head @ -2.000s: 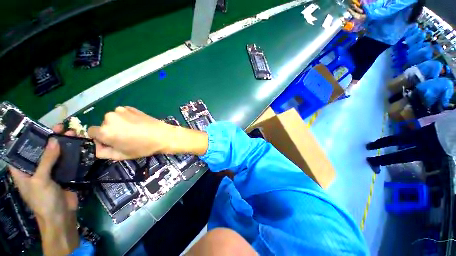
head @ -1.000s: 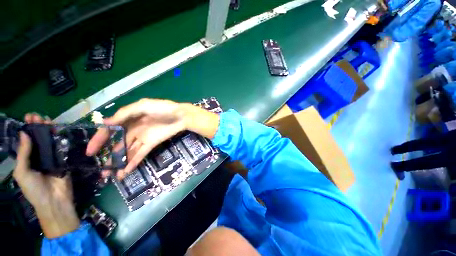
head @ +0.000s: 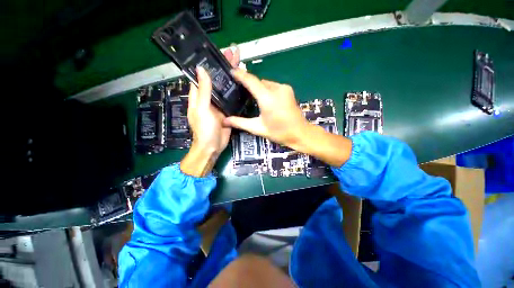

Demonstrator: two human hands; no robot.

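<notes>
A dark phone unit [head: 200, 62] with a battery label showing is held tilted above the bench near the white rail. My left hand [head: 207, 112] grips its lower left edge, with the thumb on its face. My right hand [head: 273, 109] holds its lower right end between thumb and fingers. Phone mid-frames with boards and batteries lie in a row on the green bench, among them one left of my hands [head: 149, 121] and one to the right [head: 363, 115]. Some are partly hidden by my hands and forearms.
A white rail [head: 321, 29] runs behind the bench, with more units [head: 207, 14] beyond it. A single unit [head: 483, 81] lies far right. A blue spot [head: 346, 44] is near the rail. A carton [head: 465, 188] stands below the bench edge. A large black shape [head: 62, 152] fills the left.
The view has swung left. My right hand, open beside a see-through frame a second ago, now holds the unit with my left hand. The unit is now raised and tilted towards the rail.
</notes>
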